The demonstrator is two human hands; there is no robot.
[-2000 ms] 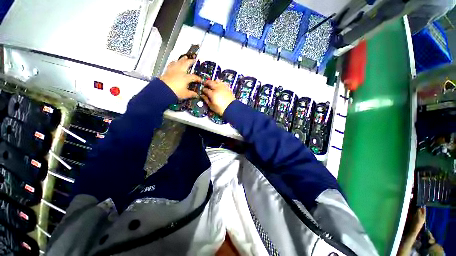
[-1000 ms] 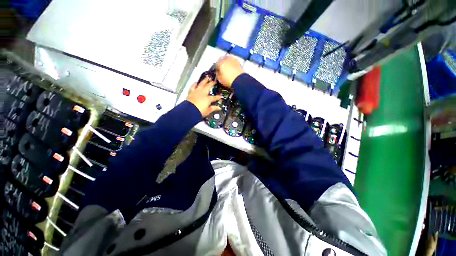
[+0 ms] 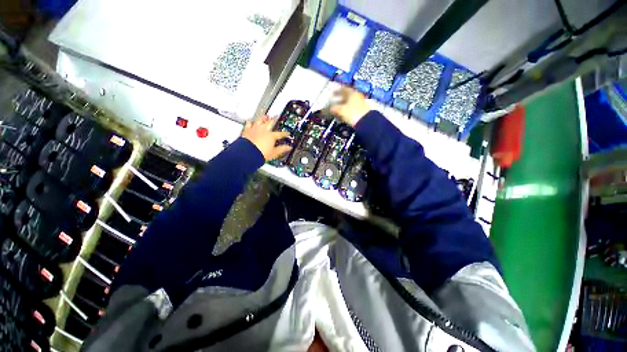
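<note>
A row of black open housings [image 3: 310,148] with small green and silvery parts inside lies on the white fixture [image 3: 302,180]. My left hand [image 3: 267,138] is at the near left end of the row, its fingers on the leftmost housing [image 3: 291,120]. My right hand [image 3: 348,105] is over the far ends of the housings, fingers bent together. Whether it pinches a small part is too blurred to tell. My right sleeve covers the housings in the right part of the row.
Blue parts bins [image 3: 381,60] with silvery pieces stand behind the row. A white machine [image 3: 158,113] with red buttons is at left. Stacked black units [image 3: 51,185] are at lower left. A red object [image 3: 507,136] lies beside the green belt [image 3: 536,234] at right.
My right hand has moved from the leftmost housing to the far ends, then a little to the right. My left hand has shifted to the leftmost housing's near left side. The camera view has turned.
</note>
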